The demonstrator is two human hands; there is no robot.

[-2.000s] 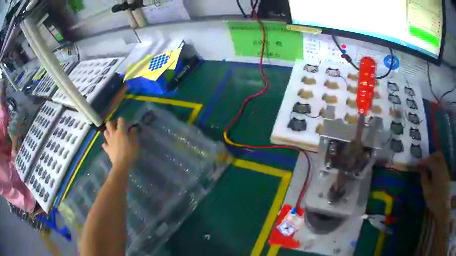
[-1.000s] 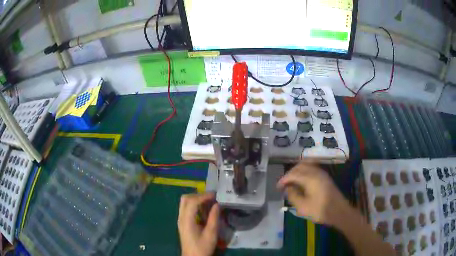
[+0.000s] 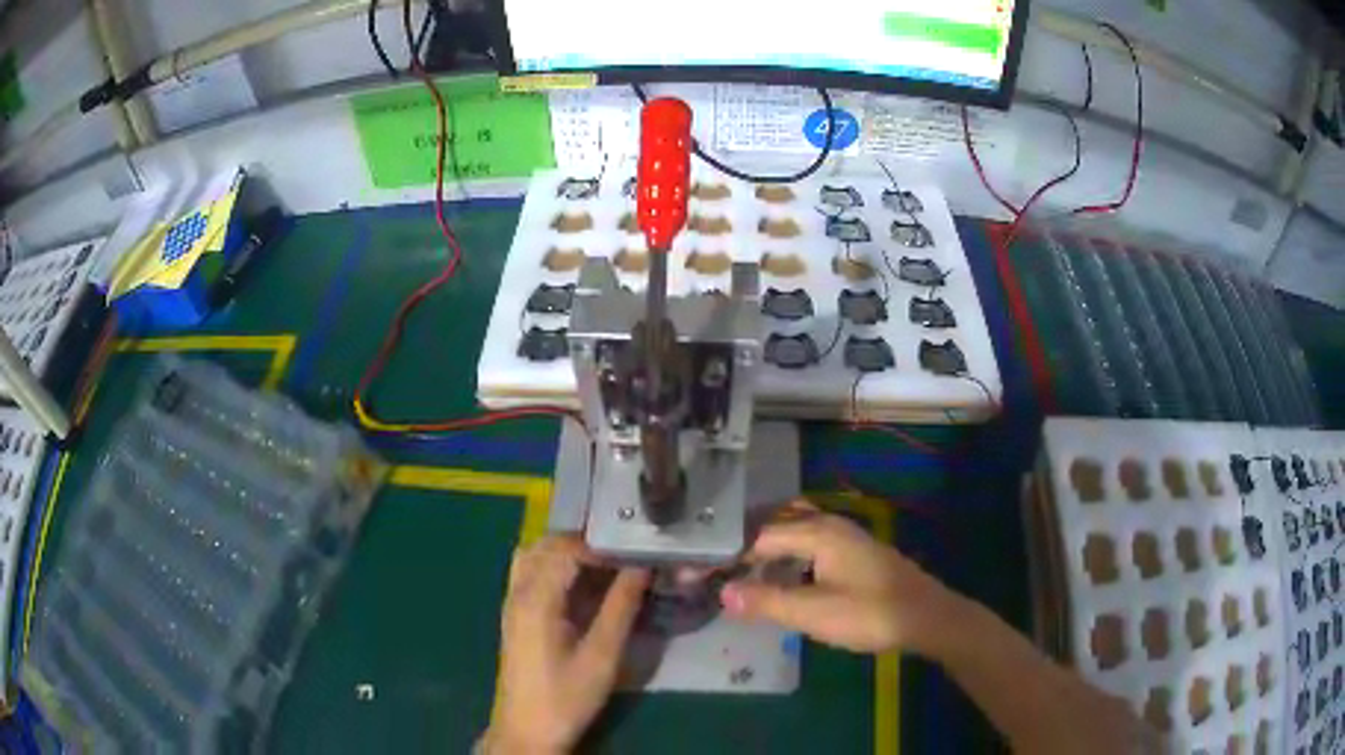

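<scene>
The silver test fixture (image 3: 664, 516) stands at the centre, its red ribbed clamp handle (image 3: 665, 170) upright. My left hand (image 3: 561, 634) is at the front left of the fixture, thumb and fingertips close to its base; whether they hold anything is hidden. My right hand (image 3: 833, 587) is at the front right, with a small dark unit (image 3: 786, 569) showing between thumb and fingers. Its details are blurred. The white foam tray (image 3: 509, 332) lies behind the fixture, with dark units in some cutouts and others tan and empty.
A clear plastic blister tray (image 3: 192, 546) lies left, one dark unit in its top corner pocket. Stacked foam trays (image 3: 1151, 590) stand right, with more clear trays (image 3: 1180, 332) behind. A blue-and-yellow box (image 3: 177, 266) is back left. Red leads (image 3: 450, 221) and the monitor (image 3: 767, 44) are behind.
The view has swung right. My left hand has left the clear tray and my right hand has left the foam tray's right side; both are now at the fixture's front.
</scene>
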